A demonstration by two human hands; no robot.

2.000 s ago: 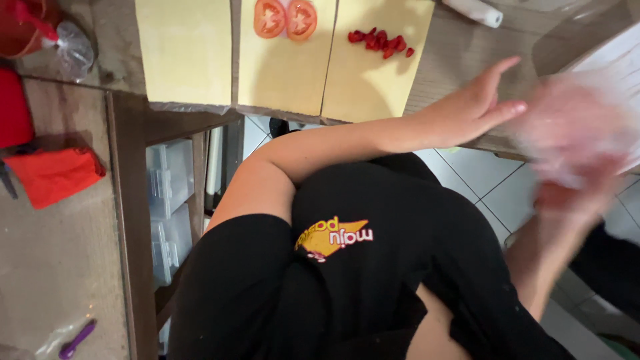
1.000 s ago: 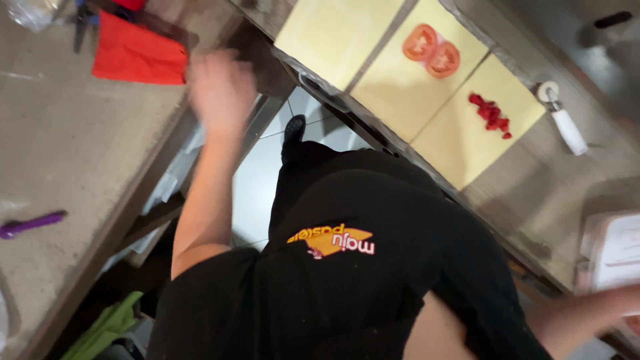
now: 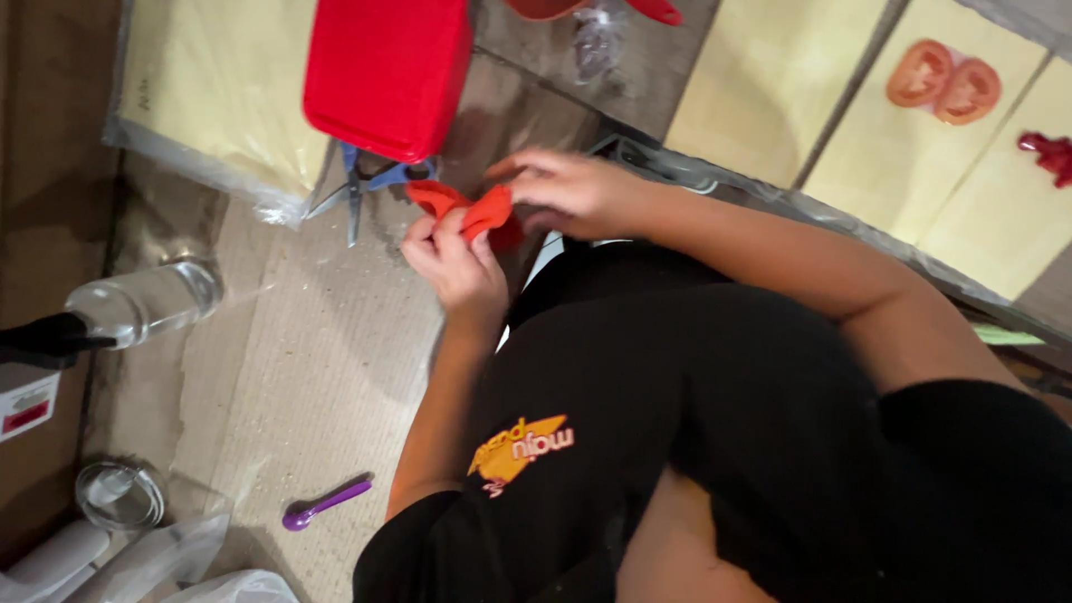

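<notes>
My left hand (image 3: pixel 456 260) holds a bunched red cloth (image 3: pixel 486 211) between thumb and fingers above the left counter. Just right of the cloth is my right hand (image 3: pixel 582 194), blurred, its fingers apart and slightly curled; whether they touch the cloth is unclear. Scissors with blue handles (image 3: pixel 381 176) lie behind the cloth, partly beneath a red plastic container (image 3: pixel 387 75). On the right counter, two tomato slices (image 3: pixel 944 81) rest on a pale yellow sheet (image 3: pixel 896 159), and chopped red pieces (image 3: pixel 1048 157) lie on the sheet beside it.
A wrapped stack of pale sheets (image 3: pixel 218 100) lies at the upper left. A clear bottle (image 3: pixel 151 301), a purple spoon (image 3: pixel 327 502) and plastic bags (image 3: pixel 159 553) are on the left counter. A knotted plastic bag (image 3: pixel 599 42) sits at the top. The right counter's edge runs beside my right forearm.
The view has swung left. The red cloth lay flat on the counter and is now in my left hand. My right hand, earlier at the far right, has come over beside the cloth.
</notes>
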